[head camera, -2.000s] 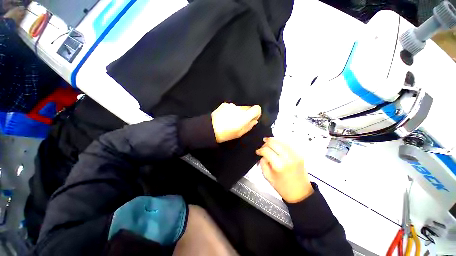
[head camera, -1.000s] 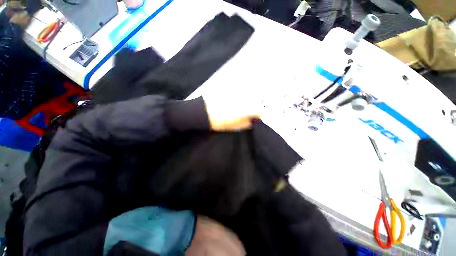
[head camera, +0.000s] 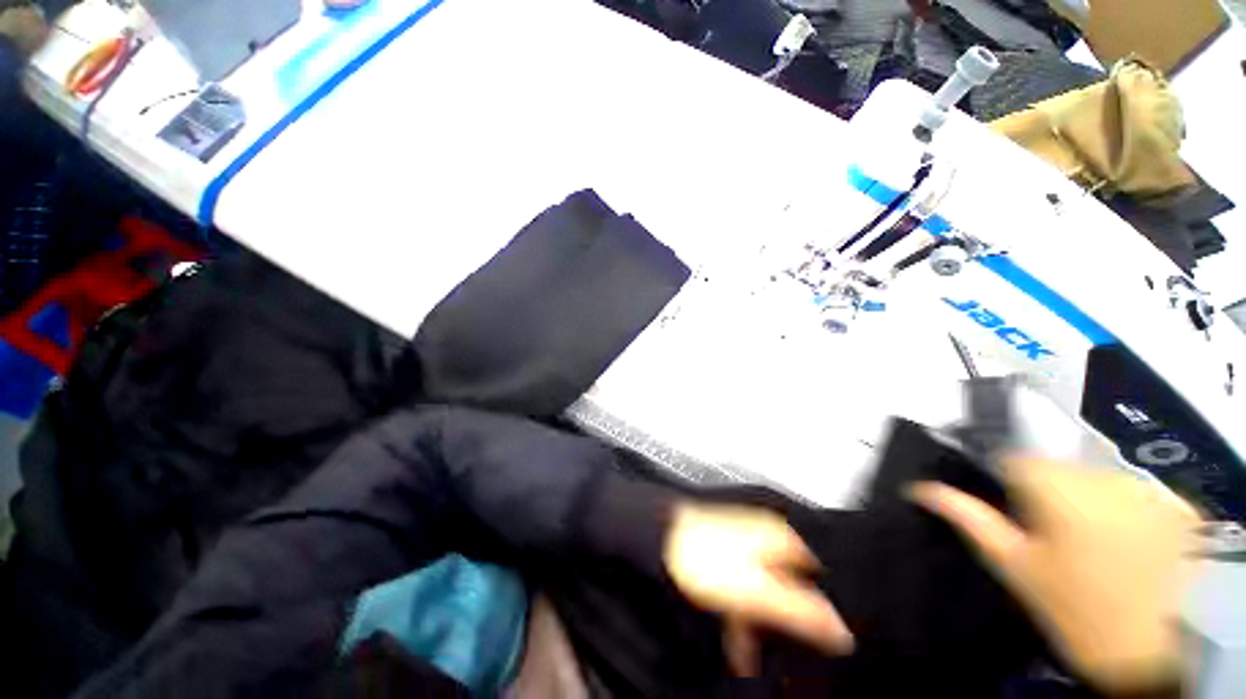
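A black garment piece [head camera: 554, 307] lies partly on the white sewing machine bed, its near part hanging over the front edge towards my lap. More black cloth [head camera: 916, 560] lies between my hands, in front of the table edge. My left hand [head camera: 752, 574] is low over dark cloth, fingers pointing down to the right; its grip is unclear. My right hand [head camera: 1093, 567], large and blurred at the lower right, has its thumb over the black cloth and holds it. The needle area [head camera: 840, 287] has no cloth under it.
The white machine head with JACK lettering [head camera: 1004, 328] runs to a black control panel [head camera: 1161, 444] at the right. A metal blade tip shows above my right hand. Tan cloth [head camera: 1127, 137] and dark pieces lie beyond the machine. A small tray [head camera: 205, 123] is at the far left.
My left hand has moved down and right, off the bed. My right hand has come into view at the lower right with black cloth. The cloth on the bed has been drawn towards my lap.
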